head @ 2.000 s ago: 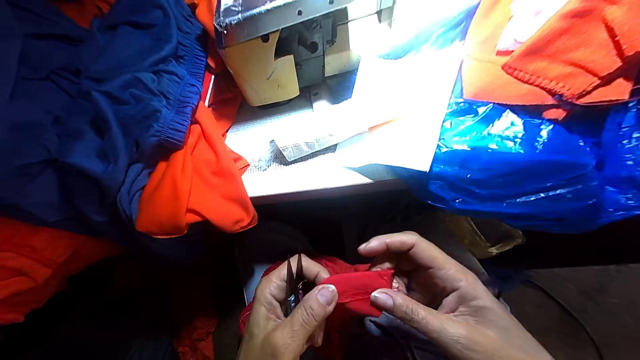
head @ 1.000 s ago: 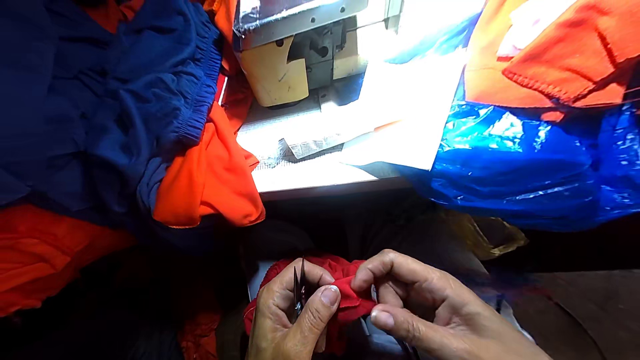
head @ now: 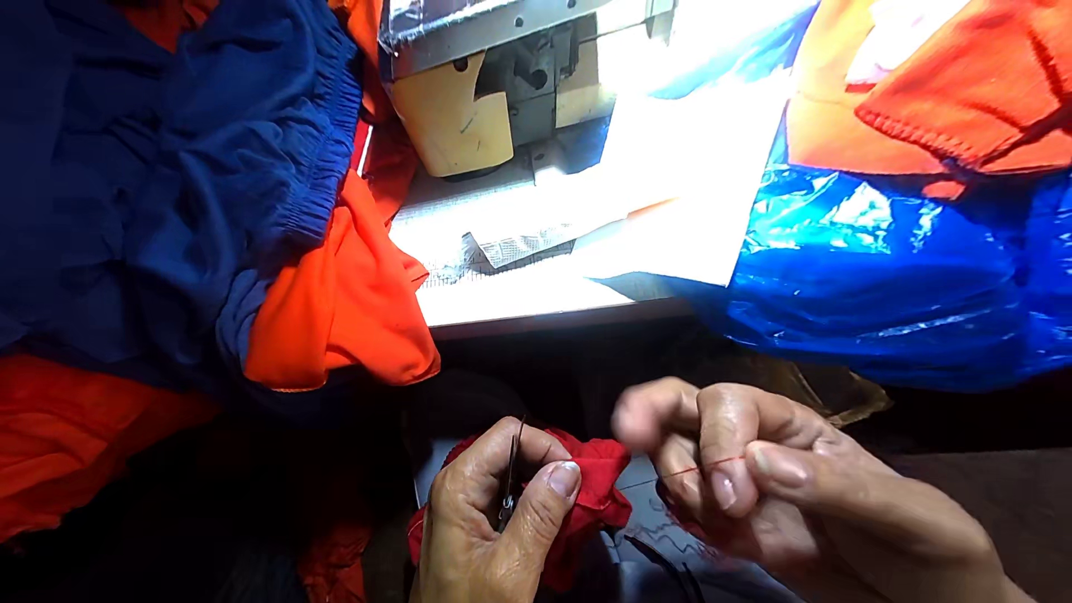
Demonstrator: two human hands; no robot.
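My left hand (head: pixel 502 511) pinches red fabric (head: pixel 596 477) between thumb and index finger, and small dark thread snips (head: pixel 508 490) rest in the same hand with their points upward. To the right of the fabric, my right hand (head: pixel 770 477) has a thin red thread (head: pixel 729 461) pinched between thumb and fingers. The thread runs leftward toward the red fabric. Loose dark threads (head: pixel 662 536) lie over the grey cloth on the lap below.
Above the hands stands a sewing machine (head: pixel 452 117) on a brightly lit table (head: pixel 536 314) with white paper (head: pixel 687 201). Navy garments (head: pixel 226 142) and orange fabric (head: pixel 343 310) hang at the left. A blue plastic bag (head: pixel 879 285) and orange garments (head: pixel 980 92) are at the right.
My right hand has moved off the red fabric to the right, and a thread now shows in its fingers. My left hand still holds the fabric and snips.
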